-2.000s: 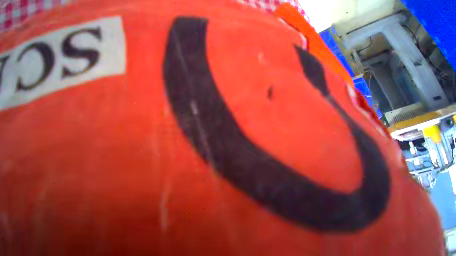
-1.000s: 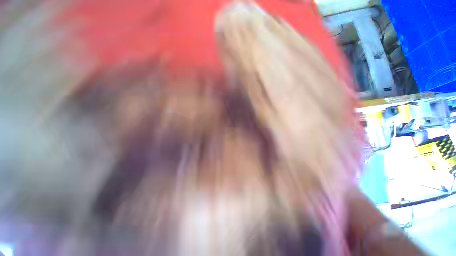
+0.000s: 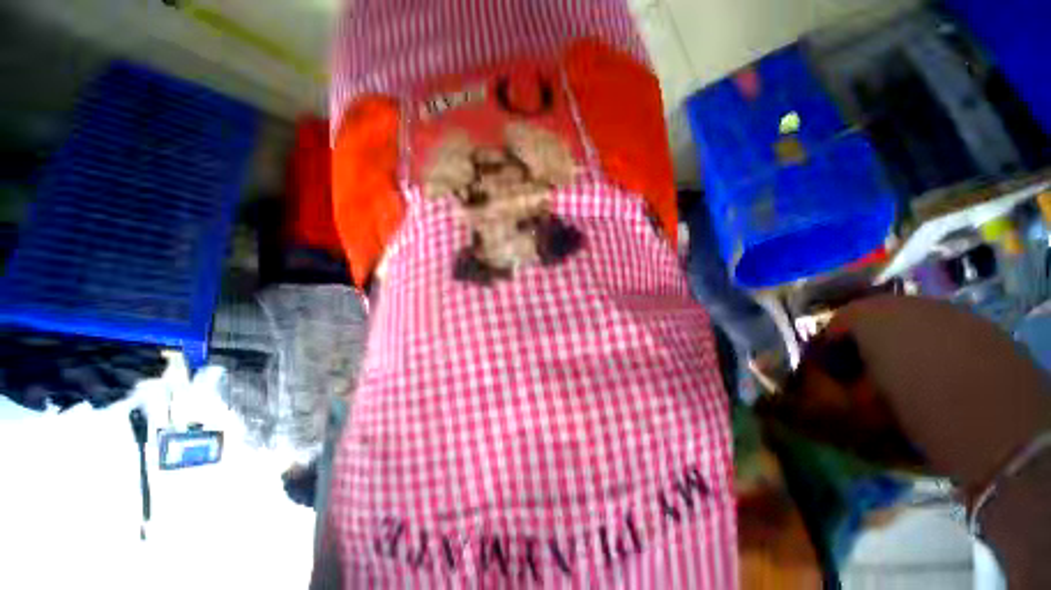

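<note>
I look down on the pink-red and white gingham apron point(image 3: 542, 392), which fills the middle, its lettering upside down. An orange-red piece point(image 3: 622, 127) with a dark curved print crosses its far part, above a blurred brown and tan picture. My right hand point(image 3: 859, 375) is at the right, dark and blurred, with a thin pale band on the arm behind it. Its fingers do not show clearly, and I cannot tell whether it holds anything. My left hand is out of the picture.
A blue slatted crate point(image 3: 133, 207) stands at the left, above a bright white surface point(image 3: 69, 496) with a small blue-white item point(image 3: 190, 448) and a thin dark item point(image 3: 141, 461). A blue bin point(image 3: 795, 173) stands at the right. A yellow line point(image 3: 248, 32) crosses the far floor.
The view has pulled back from the close orange-red print and blurred shapes to the whole apron. Both blue containers and the white surface now show. My right hand is now visible at the right.
</note>
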